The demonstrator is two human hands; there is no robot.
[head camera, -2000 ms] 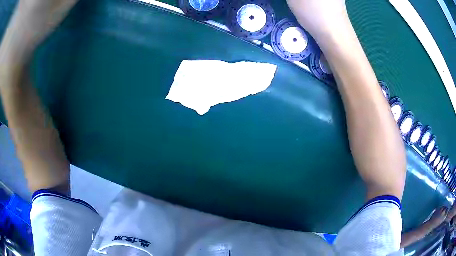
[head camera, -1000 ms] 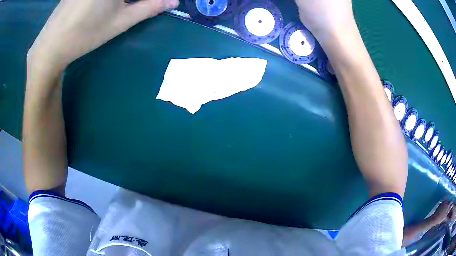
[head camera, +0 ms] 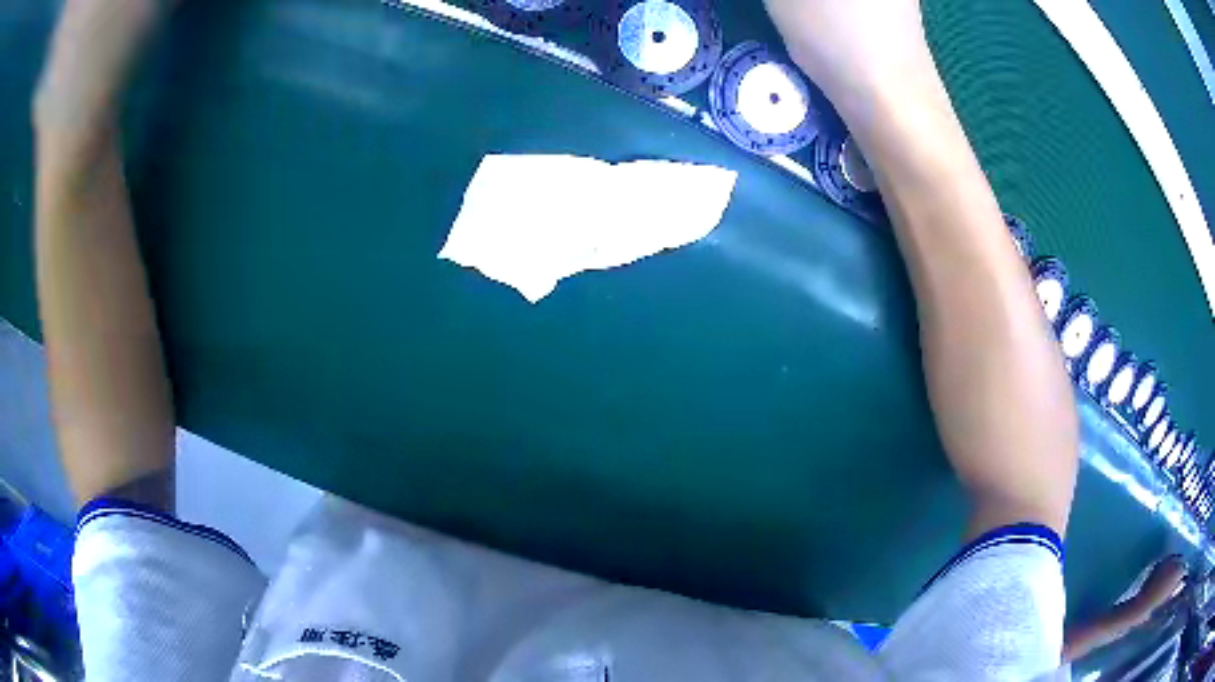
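Note:
Round parts (head camera: 765, 99) with dark notched rims and bright centres stand in a row along the belt edge at the top. The one left of it has a silvery centre with a small dark hole. My right hand (head camera: 853, 37) is cut off by the top edge, above the row; its fingers are out of the picture. My left hand (head camera: 100, 53) is blurred at the top left, cut off by the edge, away from the visible parts. What either hand holds is hidden. A white wipe (head camera: 586, 220) lies flat on the green worktop (head camera: 506, 426).
More round parts (head camera: 1102, 362) run down the right side beyond my right forearm. A white guide strip (head camera: 1133, 113) curves across the green belt at the upper right. Another person's arm (head camera: 1133, 613) shows at the lower right. Something blue (head camera: 37, 549) is at the lower left.
My left hand has moved left, away from the row, since one second ago. My right hand has shifted slightly. A silvery-centred part shows where a white-centred one was.

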